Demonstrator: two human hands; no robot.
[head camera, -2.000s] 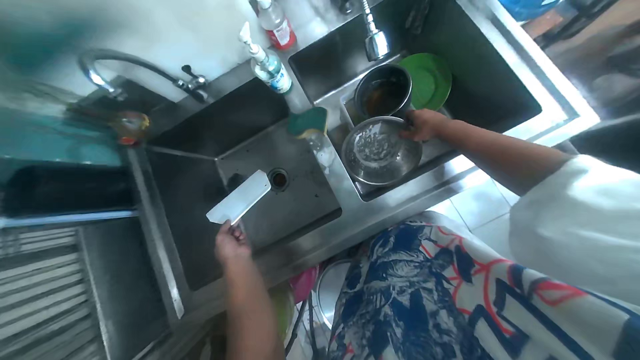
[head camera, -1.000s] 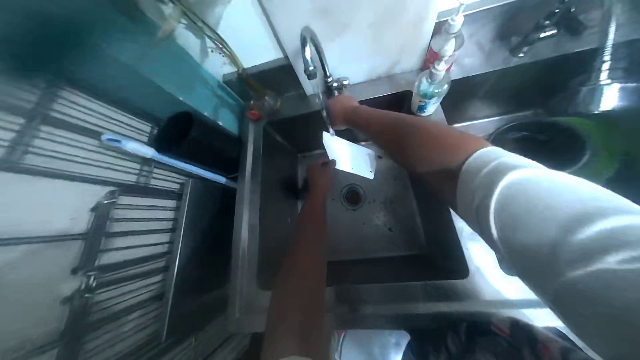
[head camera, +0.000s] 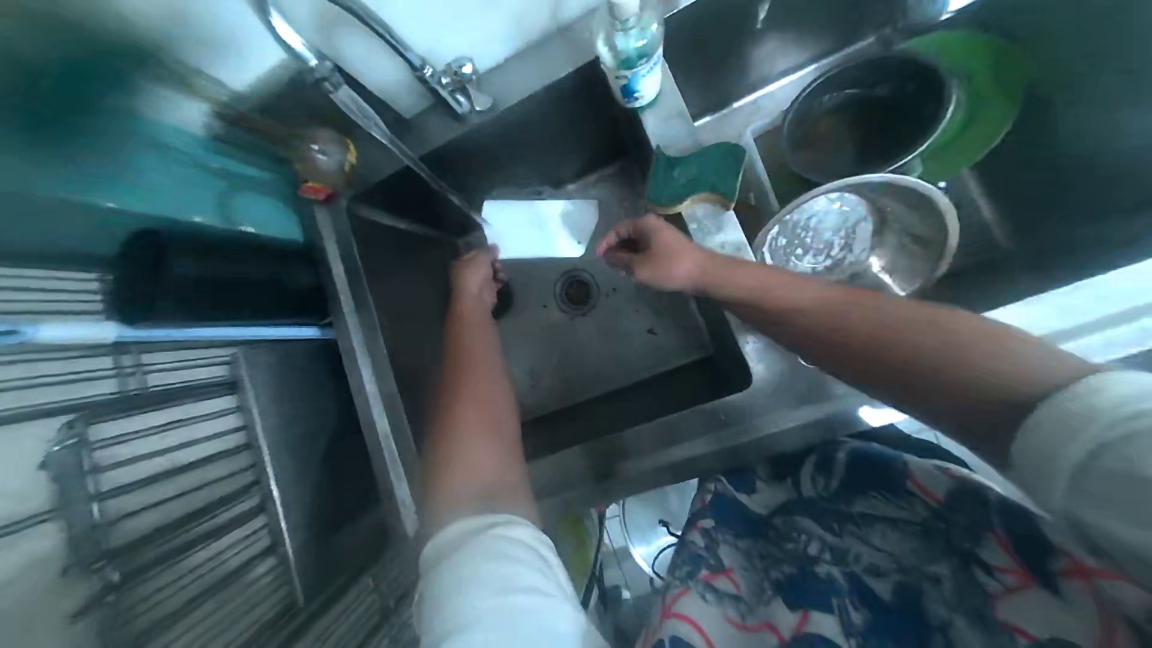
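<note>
My left hand (head camera: 477, 277) grips the handle end of a cleaver with a broad, pale rectangular blade (head camera: 540, 229), held over the left basin of a steel sink (head camera: 585, 360). A stream of water (head camera: 409, 157) runs from the curved faucet (head camera: 306, 49) down to the blade's left end. Just off the blade's right end is my right hand (head camera: 652, 254), its fingers curled and apart from the thumb, with nothing seen between them. A green scouring sponge (head camera: 697, 175) lies on the divider, above my right hand in the view.
On the right are a metal bowl (head camera: 931, 220), a dark pot (head camera: 868, 112) and a green plate (head camera: 994, 99). A pump bottle (head camera: 630, 58) stands behind the divider. Left of the basin are a black cylindrical object (head camera: 216, 277), a blue-handled tool (head camera: 225, 332) and a wire rack (head camera: 171, 450).
My right hand has left the metal bowl, gone to the faucet a second ago, and come back to the blade's right end. My left hand keeps hold of the cleaver. The view has swung across and back.
</note>
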